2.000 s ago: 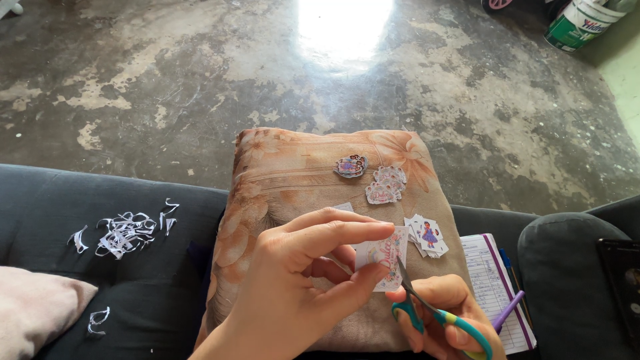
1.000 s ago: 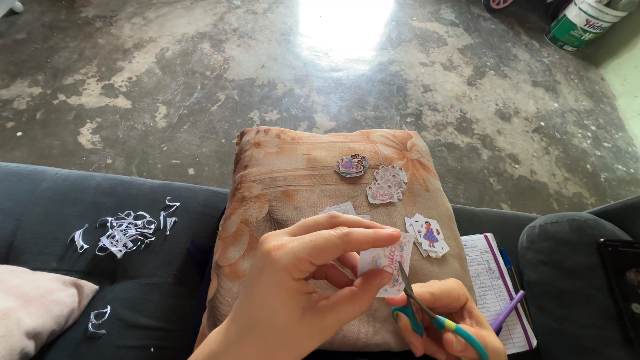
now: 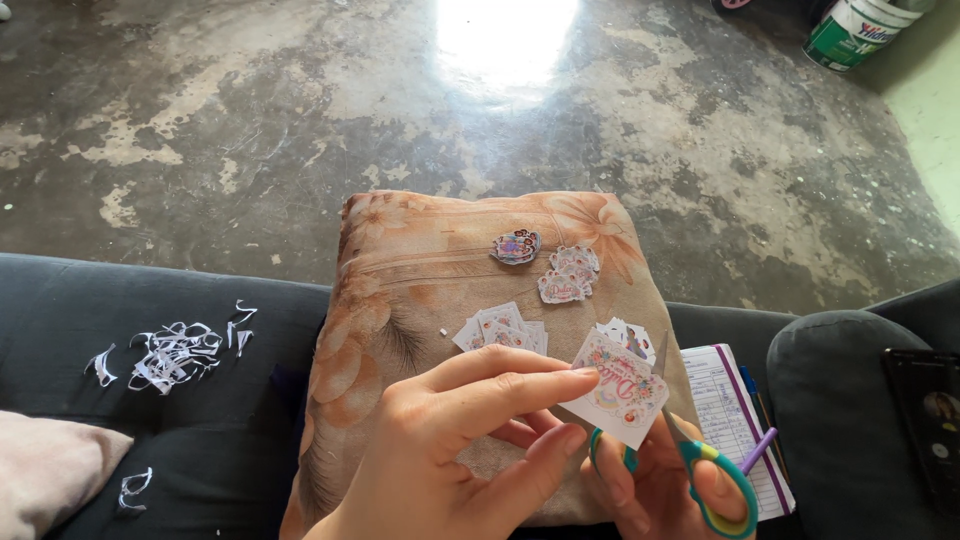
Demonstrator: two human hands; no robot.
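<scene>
Between the fingers of my left hand [image 3: 480, 435] is a small printed paper piece [image 3: 619, 390] with a flowery design and lettering. My right hand [image 3: 660, 472] has its fingers through the teal and yellow handles of the scissors [image 3: 701, 450]; the blades are spread, on either side of the paper's right edge. Beyond my hands, a floral cushion [image 3: 420, 300] carries a pile of cut-out figures [image 3: 516, 246], several trimmed lettered cut-outs [image 3: 566, 285], a stack of square printed pieces [image 3: 502, 326] and more printed pieces [image 3: 630, 337], partly covered by the held paper.
Curled paper scraps [image 3: 176, 356] lie on the dark sofa [image 3: 247, 435] at left, near a pale pillow [image 3: 52, 472]. At right are a notebook [image 3: 731, 405] with handwriting, a purple pen [image 3: 759, 450] and a phone [image 3: 926, 420]. A plastic bucket [image 3: 847, 37] stands on the floor.
The held paper has turned and moved away from my left palm to its fingertips, uncovering more of the square pieces. The scissors have swung to point more upward, with the blades spread.
</scene>
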